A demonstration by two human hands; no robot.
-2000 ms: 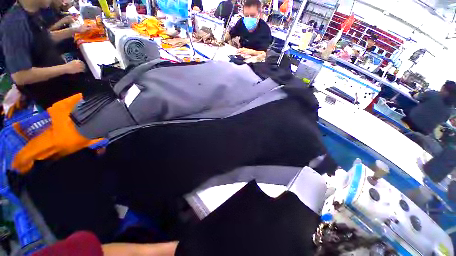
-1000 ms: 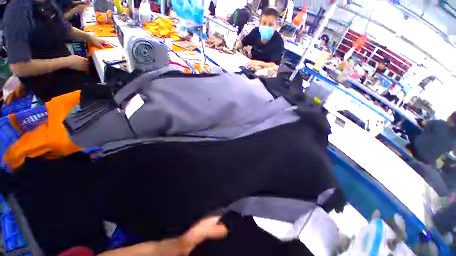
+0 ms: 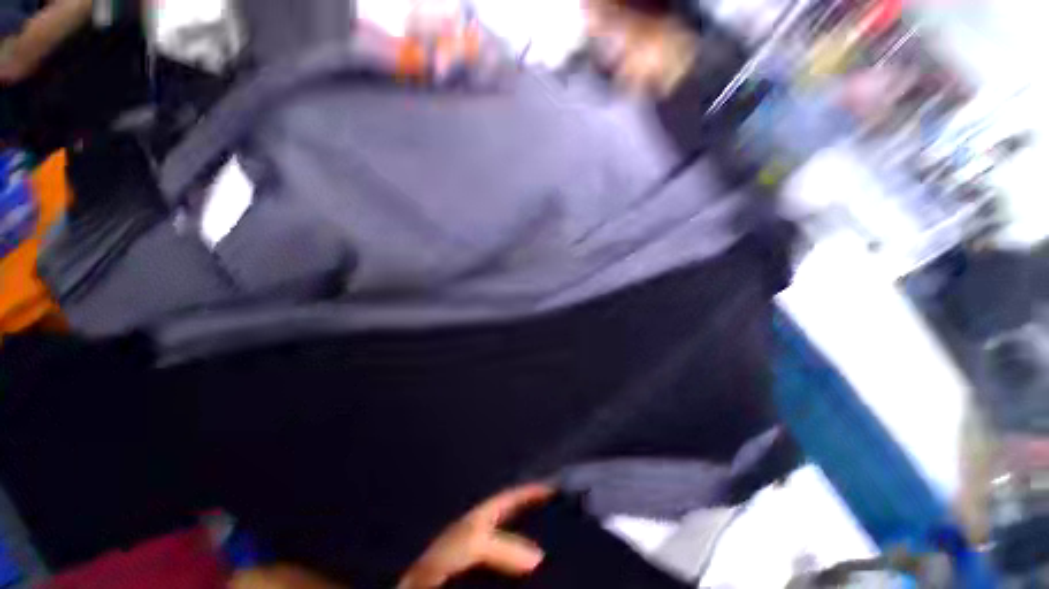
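Note:
The picture is heavily blurred. A black cut panel (image 3: 587, 552) lies at the bottom centre, cut off by the lower edge. My left hand (image 3: 489, 541) is at its left side, thumb and fingers apart, with no cloth visibly pinched between them. A maroon sleeve (image 3: 150, 564) shows at the bottom left. Behind lies the large heap of black panels (image 3: 403, 403), with grey panels (image 3: 460, 184) draped over its back. A white ticket (image 3: 227, 203) lies on the grey cloth. My right hand is out of the picture.
Orange fabric (image 3: 35, 253) and a bit of blue crate are at the far left. A white table (image 3: 880, 357) with a blue edge (image 3: 851, 414) runs along the right. Blurred people are at the top left and top centre. A white surface (image 3: 782, 535) is at the lower right.
The view has tilted and come closer to the heap. The overlock machine has left the clear view at the lower right. My left hand has come in over the black panel, and its fingers have spread.

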